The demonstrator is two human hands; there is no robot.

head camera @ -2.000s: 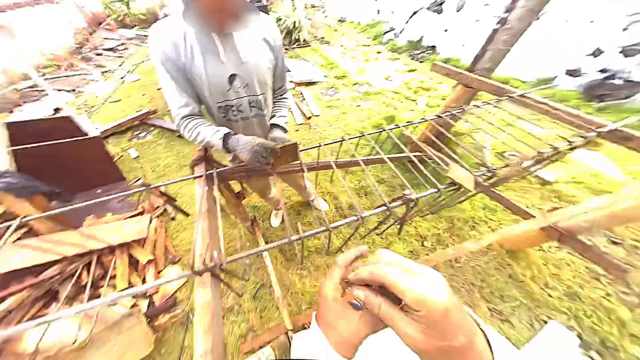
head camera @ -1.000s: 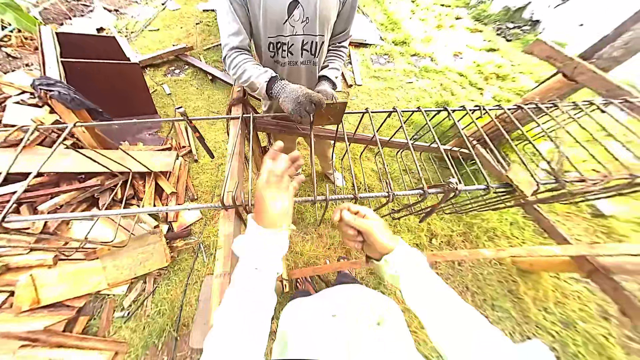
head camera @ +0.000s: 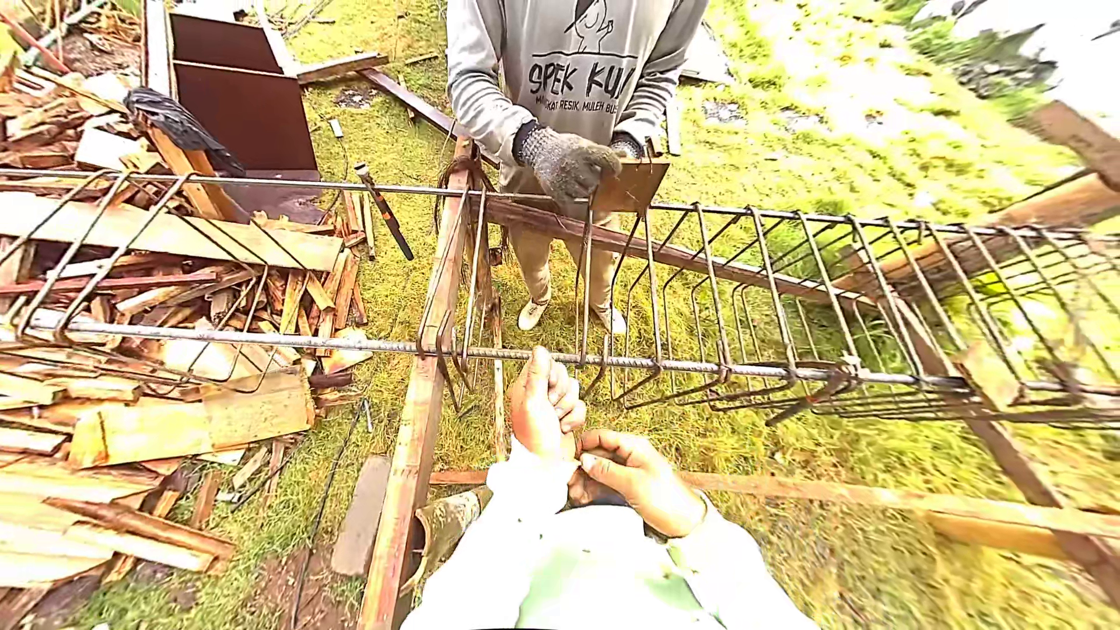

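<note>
My left hand (head camera: 544, 404) is raised just under the near ribbed steel bar (head camera: 332, 340) of a rebar cage, its fingers curled; whether it holds something cannot be made out. Lower and to the right, my right hand (head camera: 643, 477) has thumb and forefinger pinched together near my left wrist, with perhaps a thin wire between them, too fine to be sure. Bent steel stirrups (head camera: 713, 284) hang along the cage, close together on the right. Across the cage, a co-worker's gloved hand (head camera: 573, 166) is at the far bar beside a small wooden board (head camera: 637, 185).
An upright wooden post (head camera: 420, 420) and a timber rail (head camera: 875, 494) stand close by my body. Scrap wood (head camera: 192, 420) is heaped at the left, near a dark brown panel (head camera: 241, 114). A black-and-orange tool (head camera: 385, 214) leans by the far bar. The co-worker (head camera: 577, 79) stands opposite.
My two hands, apart a second ago, are now close together below the near bar, the right one lower. The co-worker's hands remain by the small board. The view has turned down since the first frame.
</note>
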